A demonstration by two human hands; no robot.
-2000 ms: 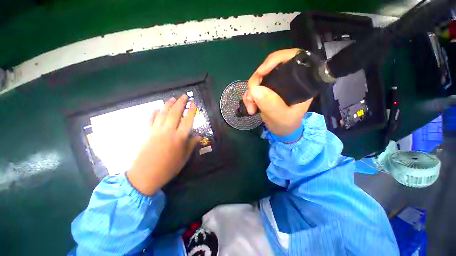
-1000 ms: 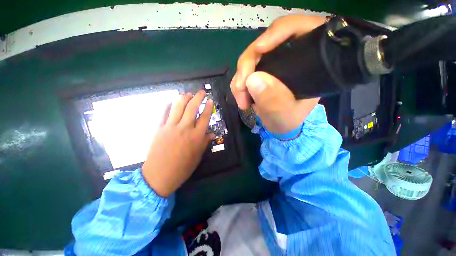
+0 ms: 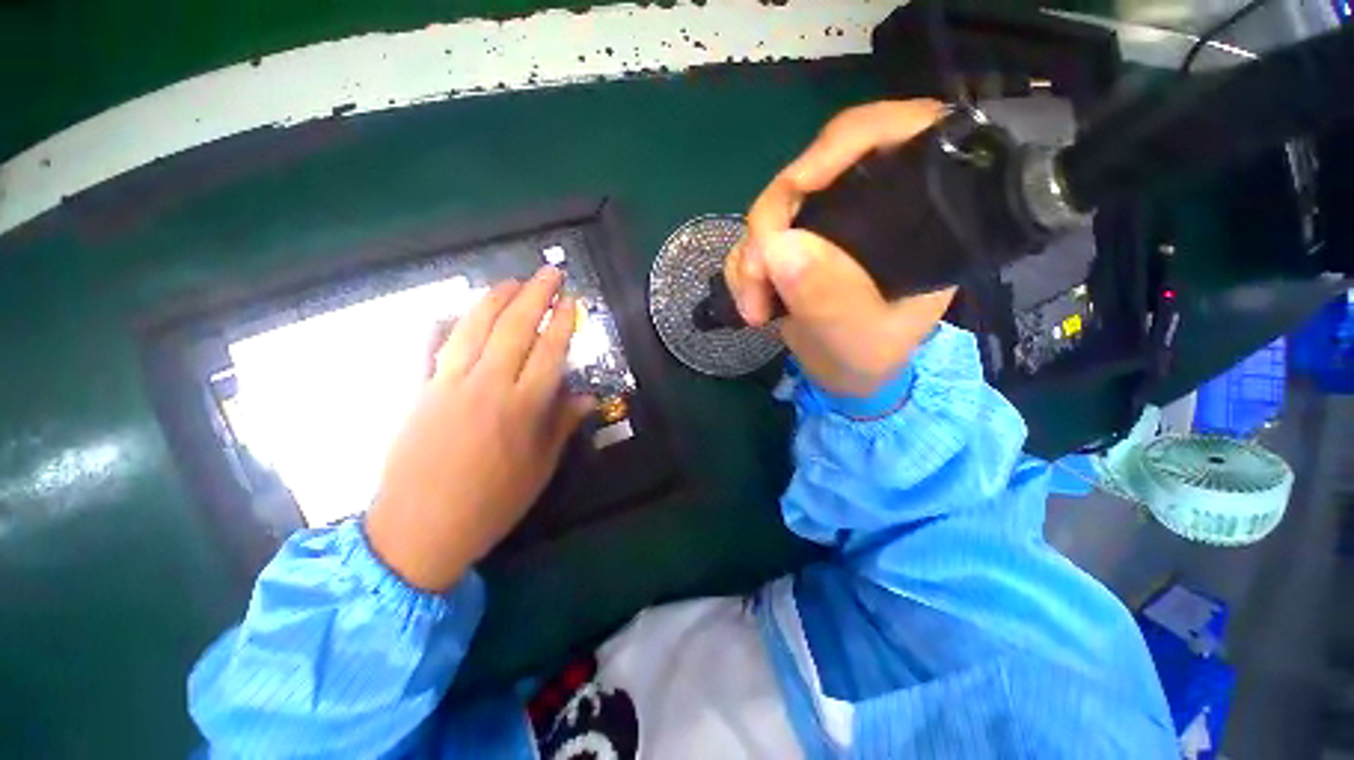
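My right hand (image 3: pixel 839 282) is shut on the thick black electric screwdriver (image 3: pixel 936 208). Its dark front end is over the round, silver speckled screw dish (image 3: pixel 698 275); the bit's tip is too small to make out. My left hand (image 3: pixel 483 416) lies flat, fingers extended, on the right part of the open-backed tablet unit (image 3: pixel 319 401), over its circuit board (image 3: pixel 602 356). The unit's large plate glares white. The unit sits in a black tray (image 3: pixel 653 446). My left palm and fingers hide part of the plate and board.
A second black tray (image 3: pixel 1132 297) with a unit (image 3: pixel 1047 282) stands right of the dish, partly behind the screwdriver. A slim black device with a red light (image 3: pixel 1169 297) lies beyond it. A pale green fan (image 3: pixel 1218 487) and blue bins (image 3: pixel 1240 389) are at the right. A worn white rail (image 3: pixel 446 82) runs behind.
My right hand and screwdriver have moved from in front of the dish, close to the camera, back down over the dish. My left hand stays on the unit. The camera view has shifted.
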